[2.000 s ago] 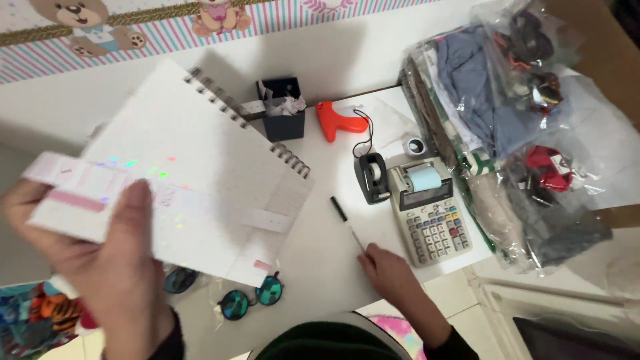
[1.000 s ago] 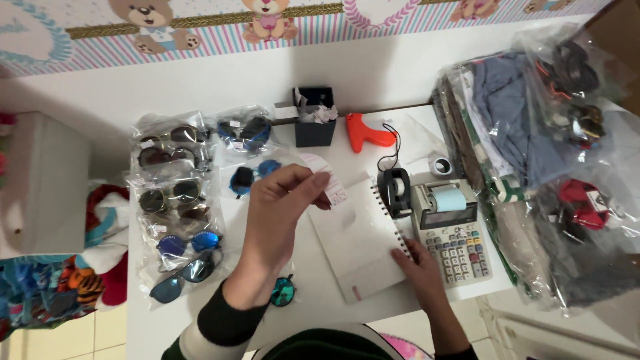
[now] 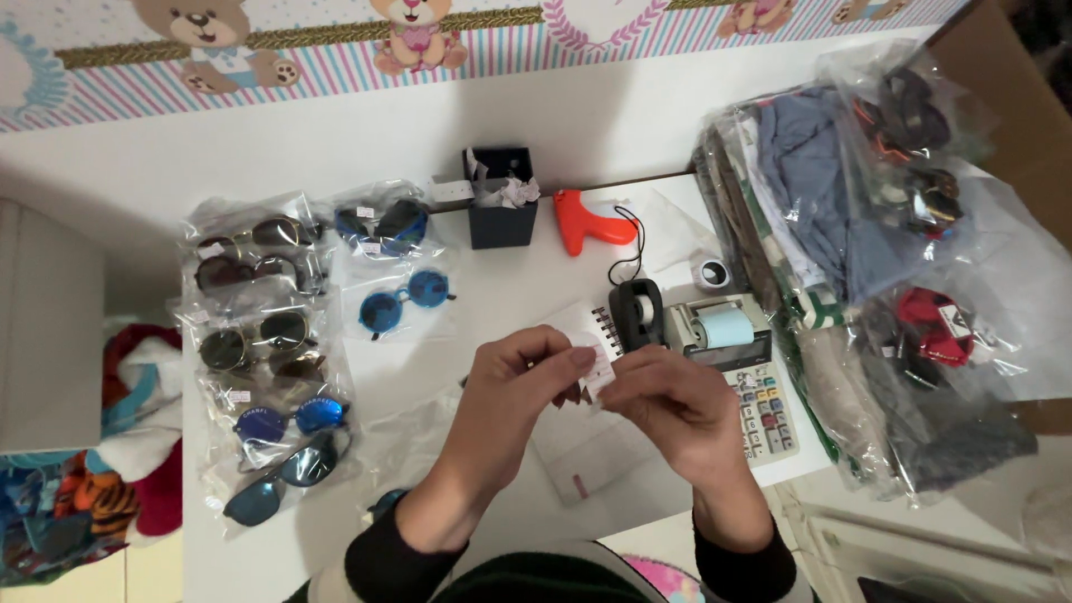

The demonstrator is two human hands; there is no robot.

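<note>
Between my two hands, over the desk, is a small strip of white paper labels (image 3: 598, 368) with pink marks. My left hand (image 3: 523, 394) pinches its left side between thumb and fingers. The fingertips of my right hand (image 3: 678, 410) are closed on its lower right edge. Beneath both hands lies a white spiral notebook (image 3: 569, 452), partly hidden by them. A black tape dispenser (image 3: 636, 314) stands just above my right hand, and a printing calculator (image 3: 766, 410) with a blue paper roll (image 3: 725, 327) is to the right of it.
Bagged sunglasses (image 3: 264, 343) line the desk's left side, with round blue sunglasses (image 3: 405, 301) beside them. A dark box (image 3: 502, 222) holding crumpled paper and an orange tool (image 3: 586, 224) with a black cord stand at the back. Bagged clothes (image 3: 821, 184) fill the right side.
The notebook, held up two seconds ago, now lies on the desk. My right hand has left the notebook's edge and come up to the label strip in my left hand. The pen seen earlier is out of sight.
</note>
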